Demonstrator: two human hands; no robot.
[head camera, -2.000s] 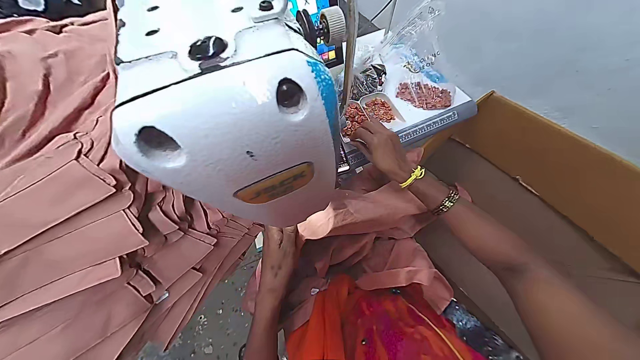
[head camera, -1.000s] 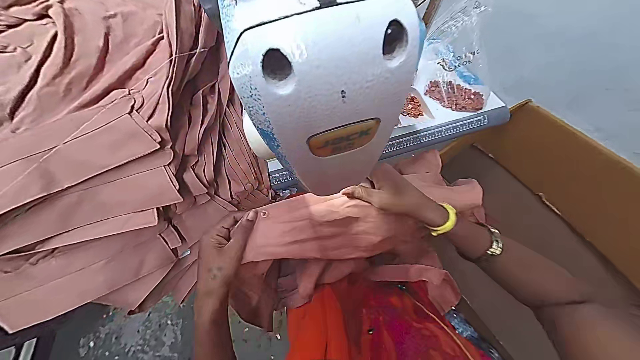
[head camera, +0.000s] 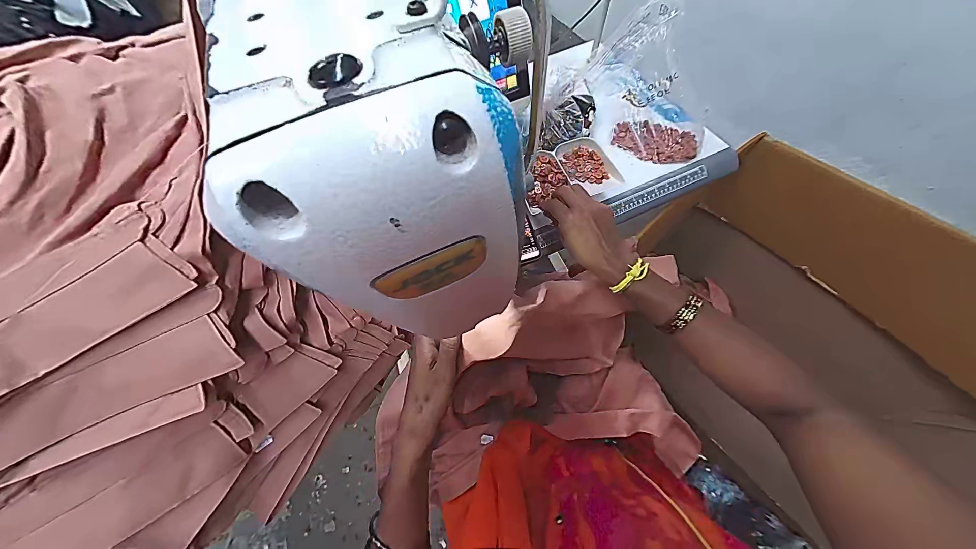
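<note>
The white head of a Jack sewing machine (head camera: 366, 198) fills the upper middle and hides what lies beneath it. My left hand (head camera: 433, 377) is just below its lower tip, at the edge of a pinkish-brown cloth garment (head camera: 579, 328); its fingertips are partly hidden, so the grip is unclear. My right hand (head camera: 583, 225) reaches past the machine's right side, its fingertips in a small white tray of reddish buttons (head camera: 547, 177). Whether a button is between those fingers cannot be seen. A second tray of buttons (head camera: 585, 164) stands beside it. The garment drapes over my lap.
Stacked pinkish-brown garment pieces (head camera: 99, 328) cover the left side. A clear plastic bag of buttons (head camera: 654, 141) lies on the white machine table, whose front edge bears a printed ruler (head camera: 659, 191). A large open cardboard box (head camera: 854, 252) stands at the right, near my forearm.
My right hand has left the cloth, where it was one second ago, and is back at the button tray. My left hand is now beneath the machine head. The view has shifted.
</note>
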